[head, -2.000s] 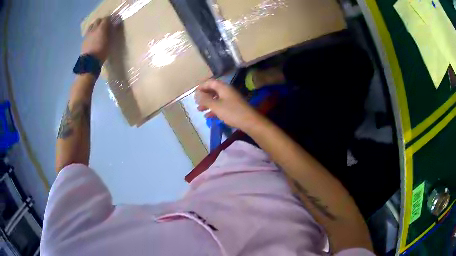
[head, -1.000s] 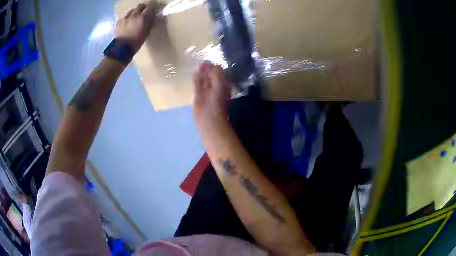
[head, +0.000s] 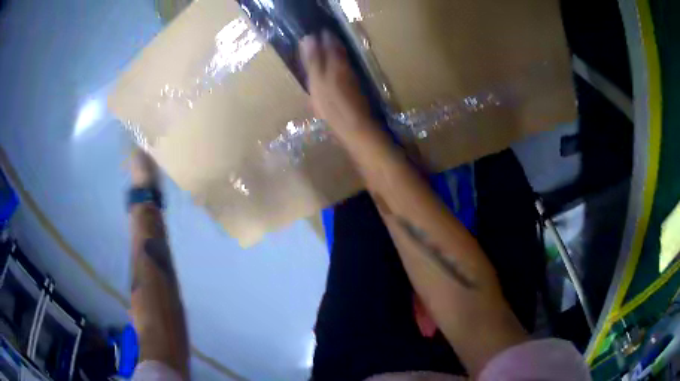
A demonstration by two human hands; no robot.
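A large cardboard-faced stack [head: 224,134] wrapped in clear, glossy film lies across the upper middle. A dark, shiny band [head: 287,26] runs slantwise between its two tan parts. My right hand [head: 328,71] is on or just over this band; it is blurred, so its grip is unclear. My left hand [head: 142,167] is small and blurred at the stack's left edge, below the left corner. Whether its fingers touch or hold the edge cannot be told.
The green bench with a yellow-taped edge [head: 647,149] is at the right. A metal bar [head: 567,260] stands beside it. Blue plastic [head: 456,195] shows under the stack. A dark rack [head: 37,305] is at the lower left, and a yellow line crosses the floor.
The stack now sits tilted, with its lower edge lower in view. My right hand has moved up onto the dark band. My left hand has gone from the top face down to the left edge.
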